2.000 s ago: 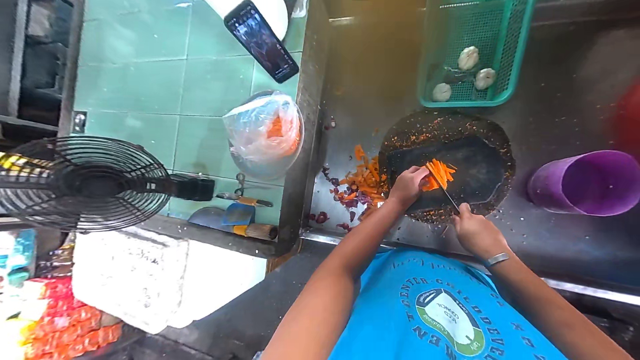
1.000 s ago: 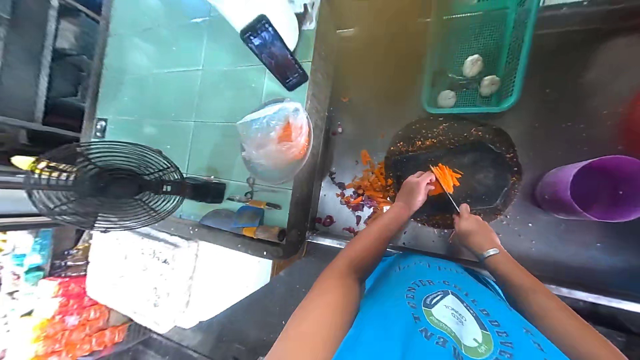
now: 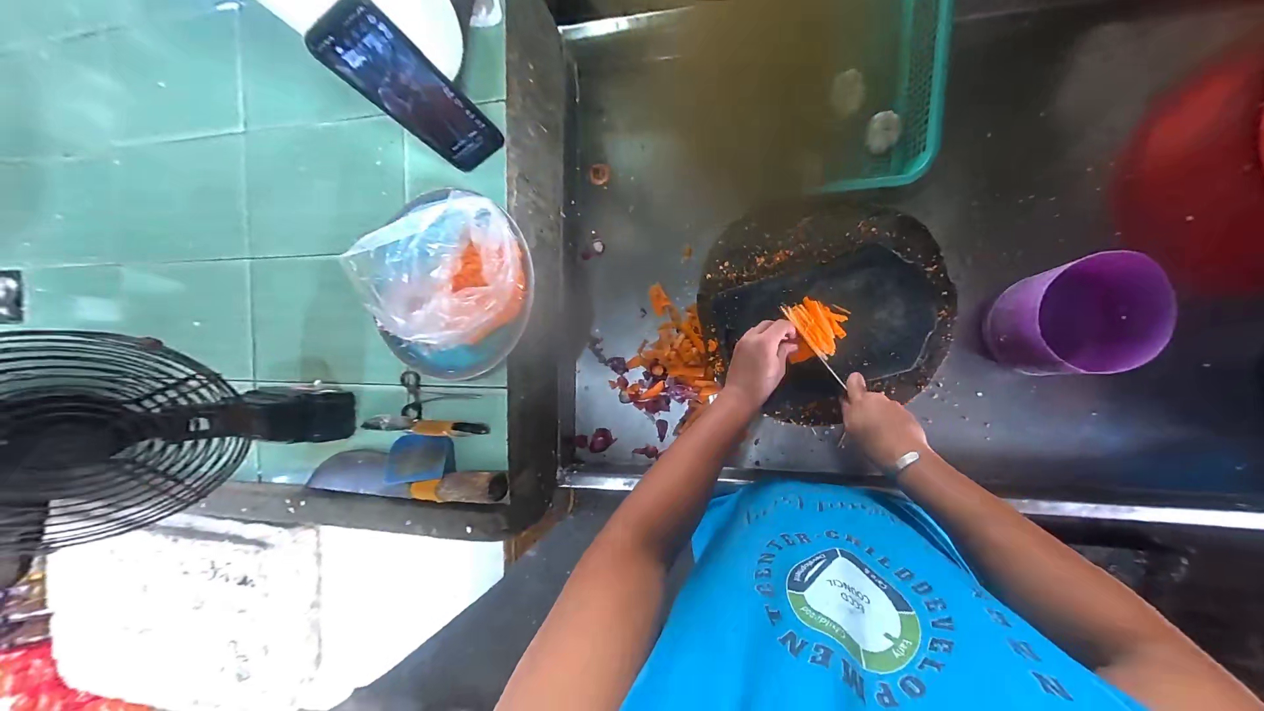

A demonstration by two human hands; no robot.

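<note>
On a dark round chopping board (image 3: pixel 889 306) lies a small heap of orange strips (image 3: pixel 818 326), apparently carrot. My left hand (image 3: pixel 762 357) holds the left side of the heap, fingertips bent against it. My right hand (image 3: pixel 879 420) grips a knife (image 3: pixel 832 369), whose thin blade runs up to the lower edge of the strips; its handle is hidden in my fist. Orange and purple peelings (image 3: pixel 676 355) lie left of the board, beside my left wrist.
A purple plastic tumbler (image 3: pixel 1081 314) lies at the right. A green basket (image 3: pixel 933 109) holds pale round pieces. On the tiled counter are a bowl with a plastic bag (image 3: pixel 449 286), a phone (image 3: pixel 405 84), scissors (image 3: pixel 411 395), a cleaver (image 3: pixel 355 472) and a black fan (image 3: pixel 109 434).
Both hands stay at the strips on the board, the left on them and the right on the knife. No other plain change shows.
</note>
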